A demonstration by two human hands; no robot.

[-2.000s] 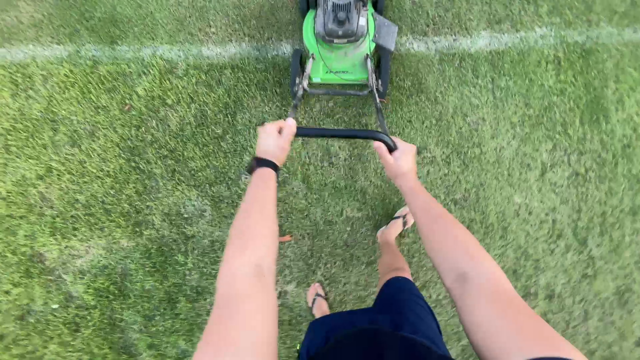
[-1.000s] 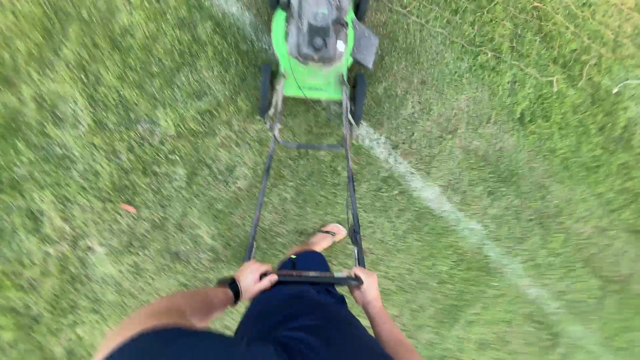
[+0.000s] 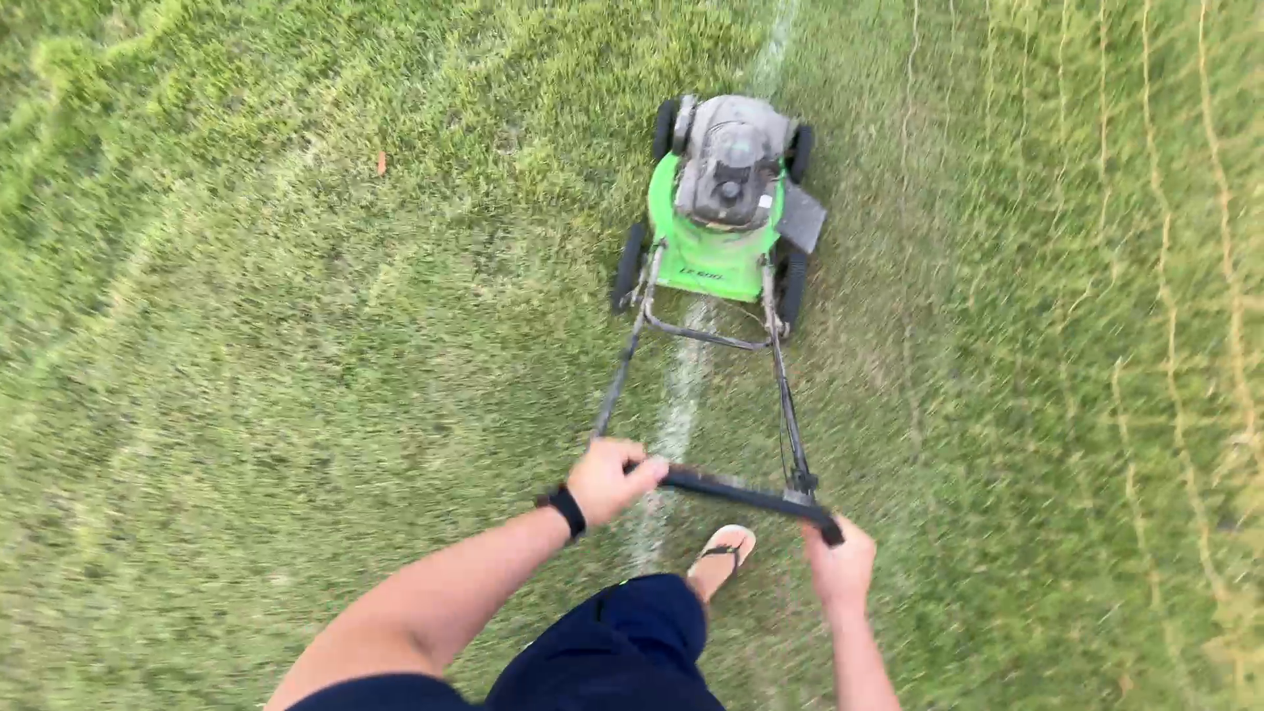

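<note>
A green push lawn mower with a dusty grey engine stands on the grass ahead of me, over a white line. Its dark metal handlebar runs across in front of my body, slanting down to the right. My left hand, with a black band on the wrist, is closed around the bar's left end. Around the right end of the bar my right hand is wrapped. A grey side flap sticks out at the mower deck's right.
The white painted line passes under the mower and down beside my sandalled foot. Long yellowish runners lie over the grass at the right. A small reddish scrap lies in the grass at the upper left.
The white line, which crossed sideways ahead of the mower and then slanted to its right, now runs beneath it lengthwise. Both hands have stayed on the handlebar. The view has turned.
</note>
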